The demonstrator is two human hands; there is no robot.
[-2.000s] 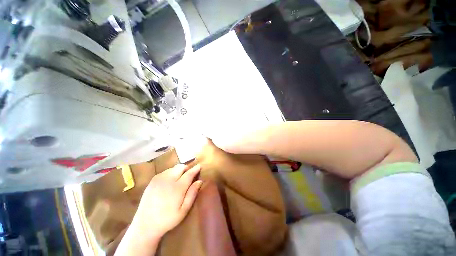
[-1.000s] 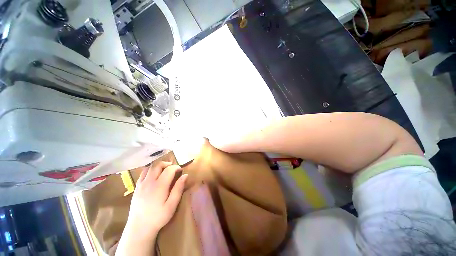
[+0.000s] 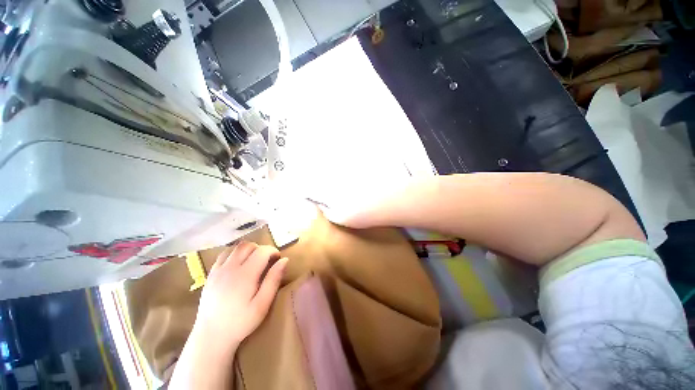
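Note:
The brown bag body [image 3: 389, 282] lies under the white sewing machine head [image 3: 107, 183], folded, with a pinkish lining strip [image 3: 326, 335] showing along its middle. My left hand [image 3: 242, 286] rests on the bag just below the machine head, palm down, fingers slightly apart, gripping nothing visible. My right hand [image 3: 343, 209] reaches in from the right at the bag's upper edge beside the needle area. Glare washes out its fingers and the needle area, so its grip cannot be told.
A small red-and-black tool [image 3: 440, 247] lies right of the bag, near a yellow tape strip [image 3: 471, 286]. A black board [image 3: 488, 99] is beyond my right forearm. White sheets [image 3: 640, 160] and brown pieces [image 3: 610, 46] are at the far right.
Compared with two seconds ago, my left hand is slightly farther left on the bag, away from the needle area. More of the pinkish strip's upper end shows. My right hand stays by the needle area.

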